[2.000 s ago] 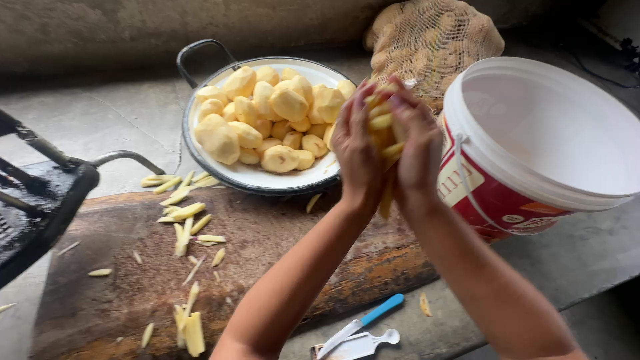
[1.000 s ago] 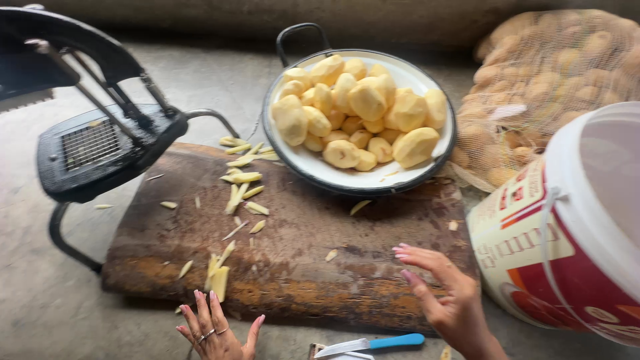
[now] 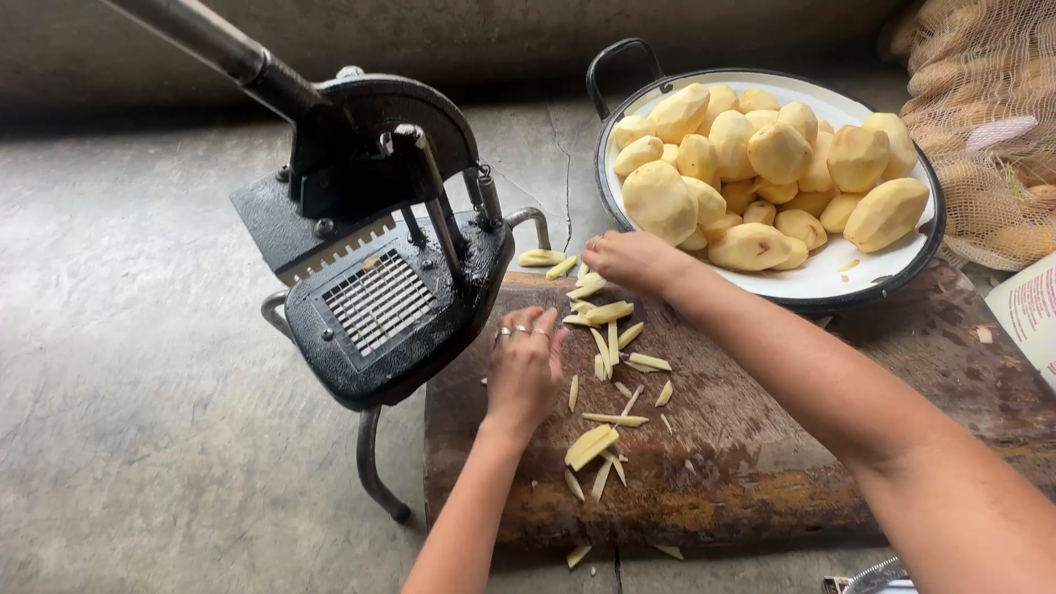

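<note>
Cut potato sticks (image 3: 610, 313) lie scattered down the left part of a wooden board (image 3: 742, 396). My left hand (image 3: 528, 355), with rings on its fingers, is over the board's left side beside the sticks; its fingers are curled and its palm is hidden. Farther back, my right hand (image 3: 623, 256) reaches to the far end of the sticks, near the rim of an enamel basin (image 3: 874, 289) heaped with peeled potatoes (image 3: 780, 153). Whether either hand holds a stick cannot be seen. A black metal potato cutter (image 3: 396, 330) with a blade grid stands left of my left hand.
A mesh sack of unpeeled potatoes (image 3: 982, 124) lies at the back right. Part of a printed bucket (image 3: 1027, 309) shows at the right edge. The cutter's lever (image 3: 214, 41) rises to the upper left, and its curved leg (image 3: 375, 470) stands on the concrete beside the board.
Two seconds ago both hands held potato sticks near the bucket; one second ago they were apart over the board's near edge. Both have since moved to the far-left sticks. The view has swung left.
</note>
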